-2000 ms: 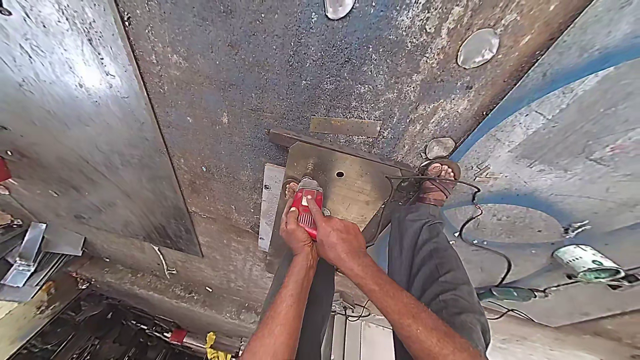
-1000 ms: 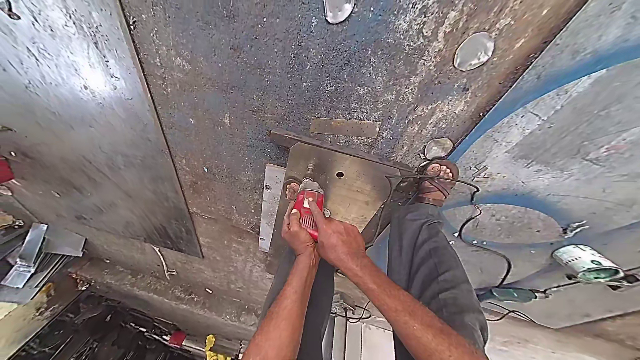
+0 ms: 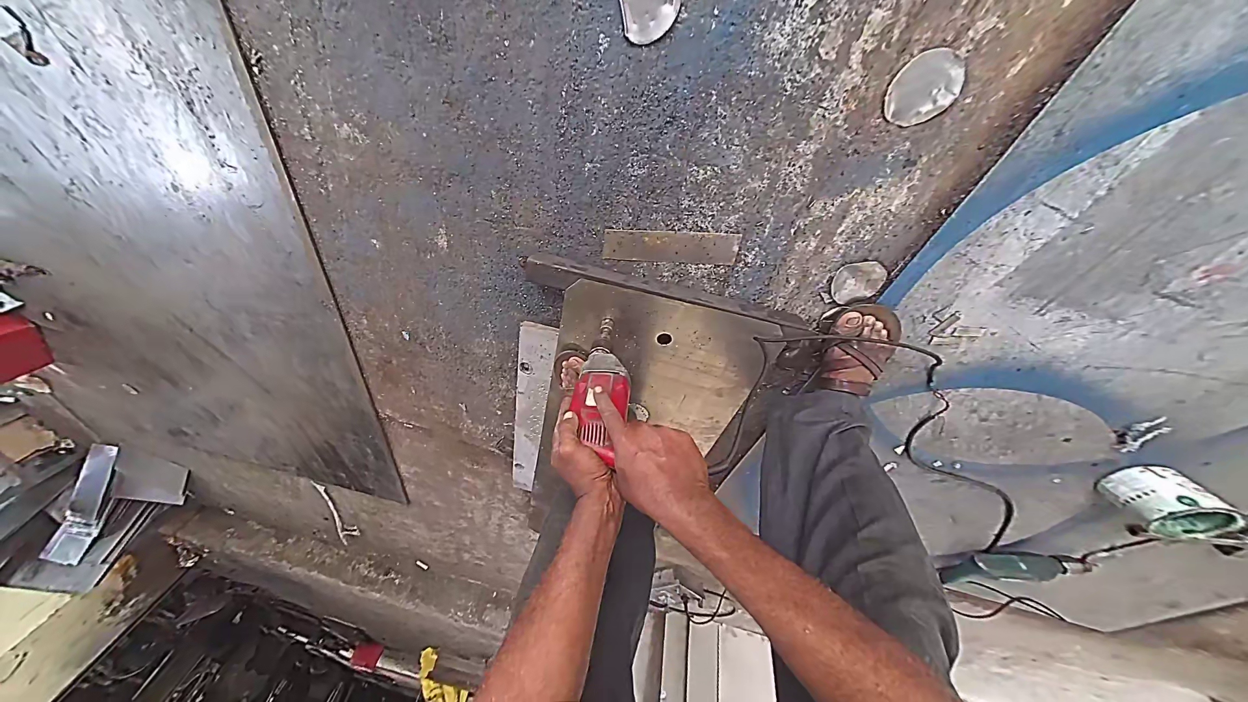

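My left hand (image 3: 585, 463) is closed around the red body of a power drill (image 3: 603, 390). On the tool's top rests my right hand (image 3: 663, 468), its index finger stretched along the housing and the other fingers curled at its rear. The drill's chuck and bit (image 3: 606, 331) point away from me at the upper left part of a metal plate (image 3: 697, 375). That plate has a round dark hole (image 3: 664, 339) to the right of the bit. Whether the bit touches the plate I cannot tell. A dark metal bar (image 3: 663, 289) lies along the plate's far edge.
My sandalled foot (image 3: 858, 341) is right of the plate, beside a black cable (image 3: 912, 444). A flat metal strip (image 3: 671, 247) lies beyond. Large sheet metal (image 3: 175, 234) is at left. A white tin (image 3: 1165, 497) and a green power tool (image 3: 1004, 567) lie at right.
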